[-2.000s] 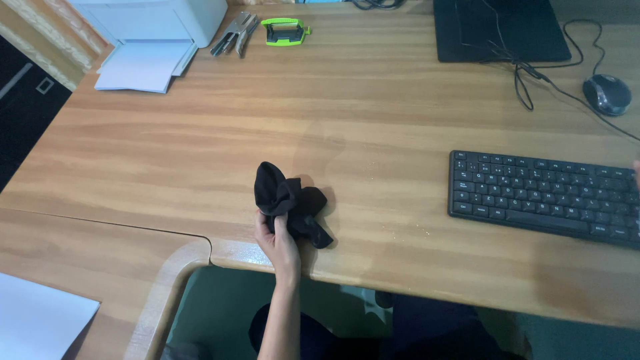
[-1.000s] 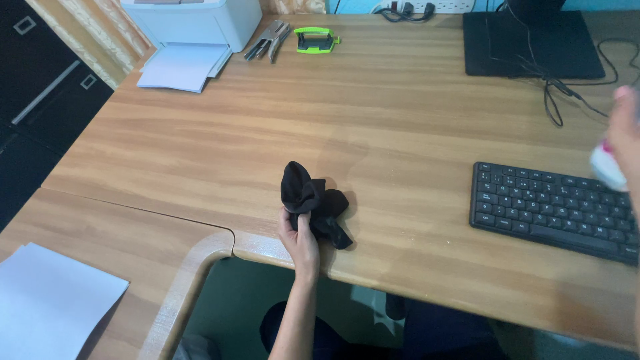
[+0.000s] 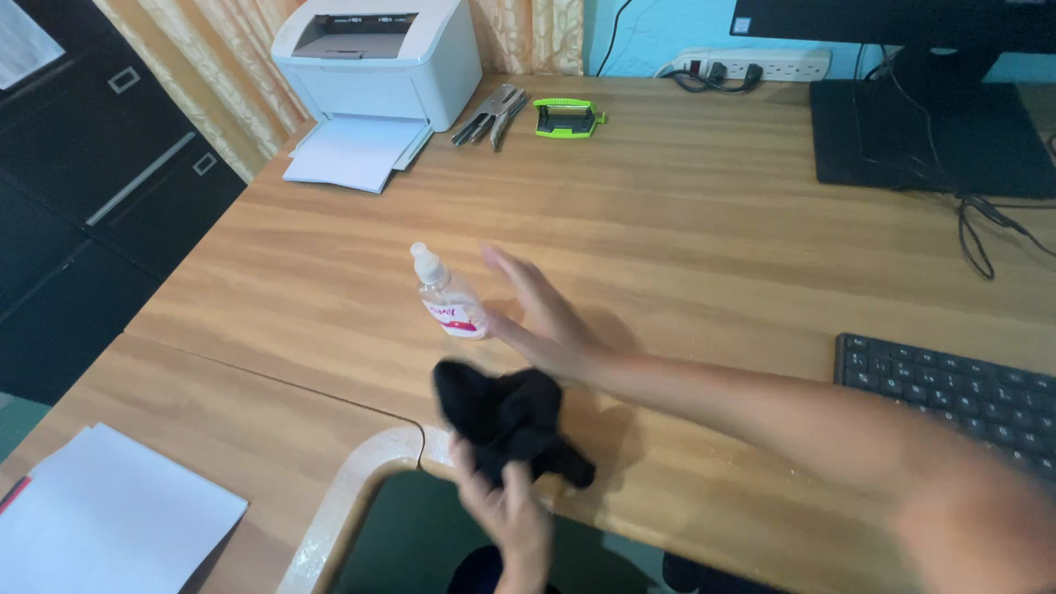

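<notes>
My left hand [image 3: 503, 503] holds a bunched black cloth [image 3: 507, 417] at the desk's front edge, pinched between thumb and fingers; hand and cloth are blurred. A clear plastic bottle [image 3: 454, 309] with a white nozzle cap and a pink and white label stands on the wooden desk just beyond the cloth. My right hand [image 3: 544, 322] reaches in from the right, fingers spread, just right of the bottle, with nothing in its grasp. Whether its thumb touches the bottle I cannot tell.
A white printer [image 3: 371, 91], a metal stapler [image 3: 492, 115] and a green hole punch [image 3: 568, 120] are at the back. A black keyboard [image 3: 940, 388] lies right, partly under my right arm. Paper sheets [image 3: 124, 511] lie at left; a monitor base [image 3: 932, 140] stands back right.
My right hand has come from over the keyboard to the middle of the desk, and the bottle now stands there. My left hand still holds the black cloth. The view has shifted.
</notes>
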